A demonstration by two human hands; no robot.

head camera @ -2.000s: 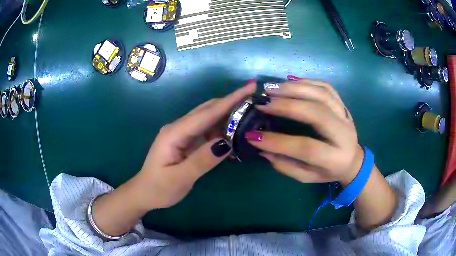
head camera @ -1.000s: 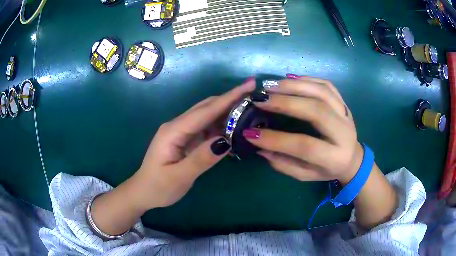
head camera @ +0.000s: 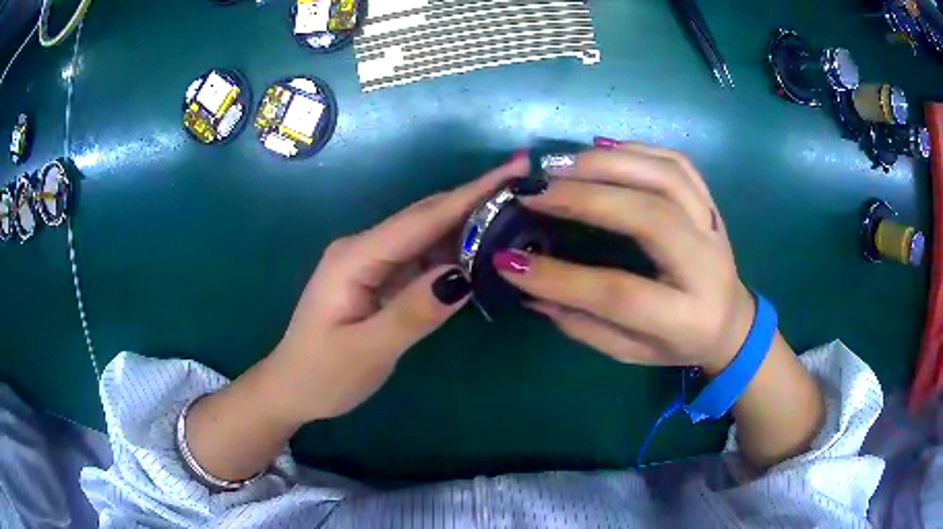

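A round watch (head camera: 498,271), a dark disc with a silver rim, is held on edge between my two hands above the mat. My left hand (head camera: 377,284) grips its rim at the left, with the thumb at the lower edge and a finger at the top. My right hand (head camera: 636,253) has its fingertips on the black disc face and at the top edge. The fingers hide part of the watch, and its far side is not visible.
Open internal modules (head camera: 296,116) lie at the upper left by a striped sheet (head camera: 476,39). Black tweezers (head camera: 703,41) lie at the upper right. Cylinders on black parts (head camera: 895,240) stand at right. Silver rings (head camera: 52,192) stand at far left. A blue strap (head camera: 736,362) circles my right wrist.
Both hands and the watch have shifted slightly up and left in the picture, with the grip almost the same. The modules and striped sheet also sit a little higher in view.
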